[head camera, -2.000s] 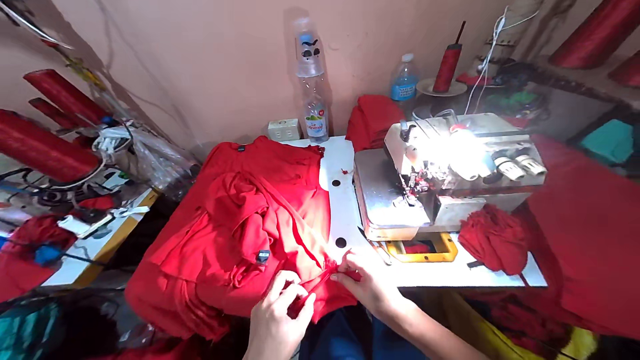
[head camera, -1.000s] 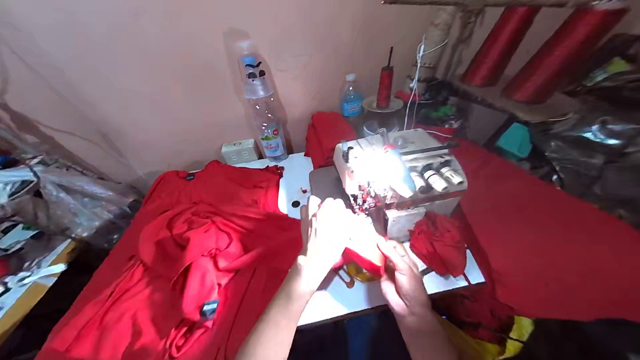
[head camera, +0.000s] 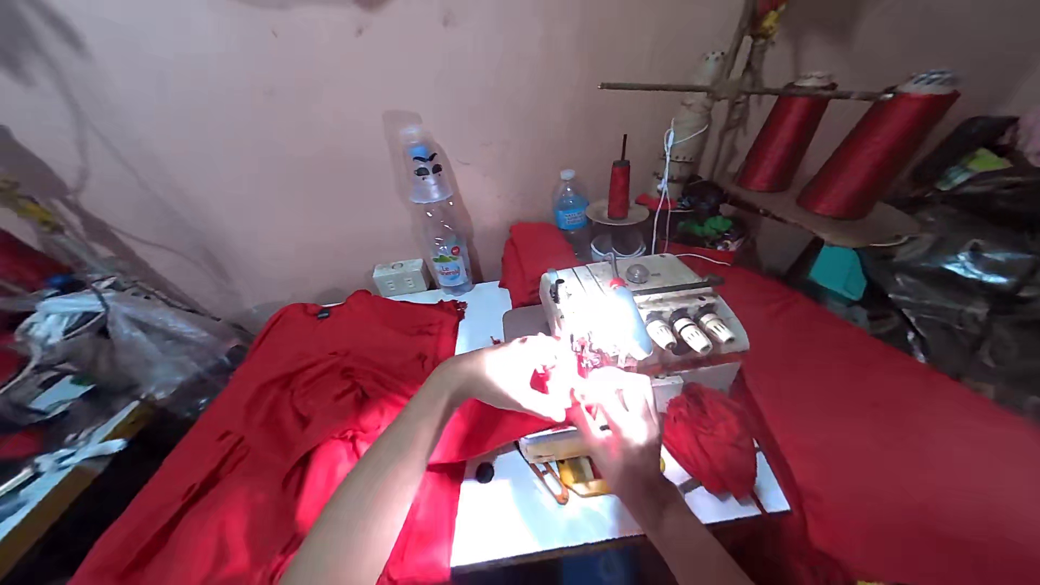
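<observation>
Both of my hands are at the needle area of a white overlock sewing machine (head camera: 682, 280), under its bright lamp. My left hand (head camera: 524, 378) grips an edge of red fabric (head camera: 487, 422) that trails left across the table. Close beside it, my right hand (head camera: 621, 406) pinches the same fabric just in front of the presser foot. Glare hides the fingertips and the needle. More red fabric (head camera: 349, 349) lies in folds on the left of the white tabletop (head camera: 520, 520).
A bundle of red thread or cloth (head camera: 711, 439) lies right of my right hand. Behind stand a clear plastic bottle (head camera: 447, 252), a white socket box (head camera: 400, 278) and a blue-labelled bottle (head camera: 571, 207). Red thread cones (head camera: 877, 154) are at upper right; scissors (head camera: 552, 483) lie near the machine's base.
Both hands have moved from the fabric pile at the table's front edge to the machine's needle area. Red fabric now stretches from the pile to my hands. The view has shifted to the right.
</observation>
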